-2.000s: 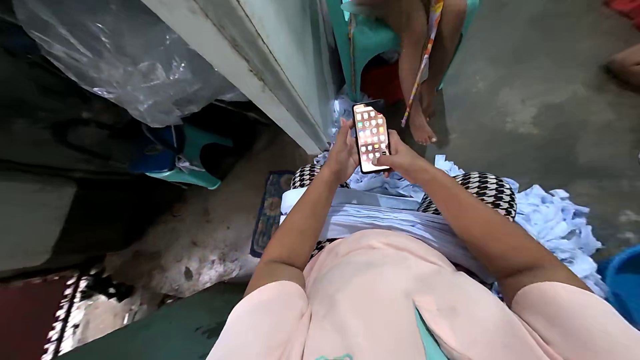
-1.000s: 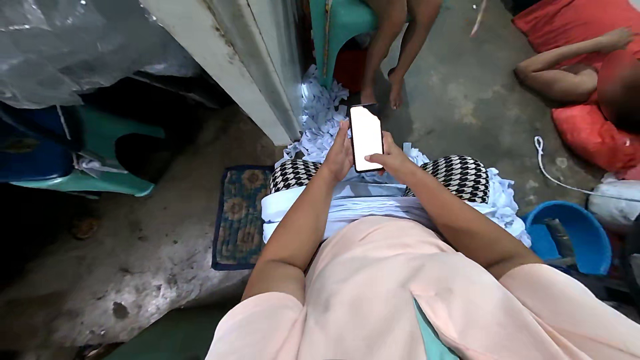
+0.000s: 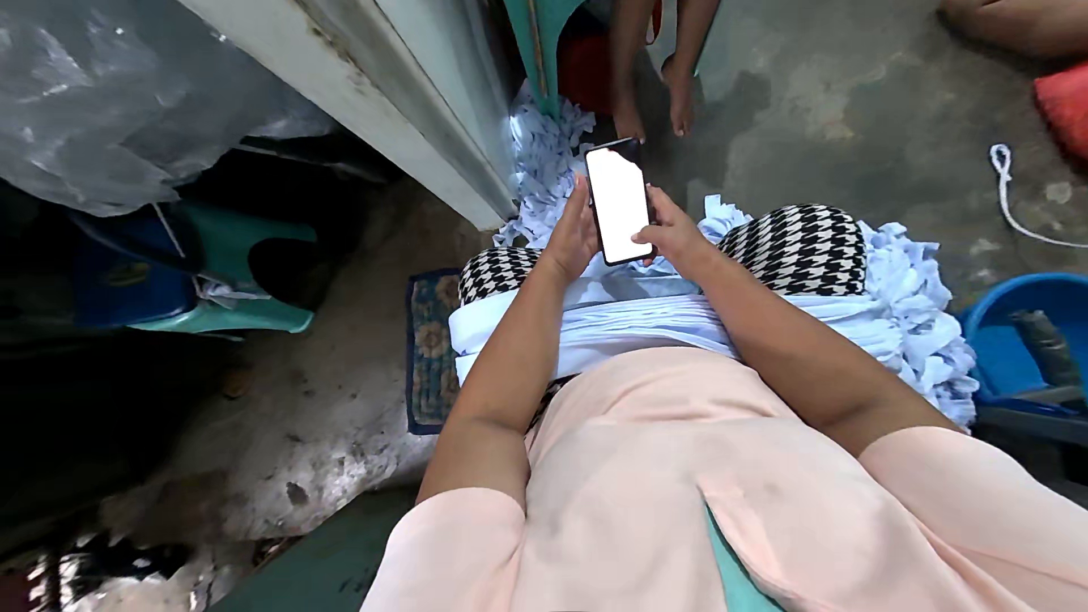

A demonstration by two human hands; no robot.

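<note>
A black smartphone (image 3: 619, 204) with a blank white screen is held upright above my lap. My left hand (image 3: 575, 229) grips its left edge. At its right edge is my right hand (image 3: 673, 229), also holding it, with the thumb over the lower part of the screen. Beneath both forearms, bundles of pale blue fabric strips (image 3: 633, 327) lie across my lap. Houndstooth cloth (image 3: 799, 246) covers my knees. More loose strips (image 3: 914, 314) hang down on the right.
A doorpost (image 3: 408, 93) stands at the upper left, near a green plastic stool (image 3: 246, 314). A patterned mat (image 3: 431, 348) lies left of my lap. To the right are a blue basin (image 3: 986, 314) and a white rope (image 3: 1003, 183). Another person's bare feet (image 3: 678, 93) are ahead.
The phone screen showed app icons two seconds ago and has turned plain white. Both hands still hold the phone. The view has shifted.
</note>
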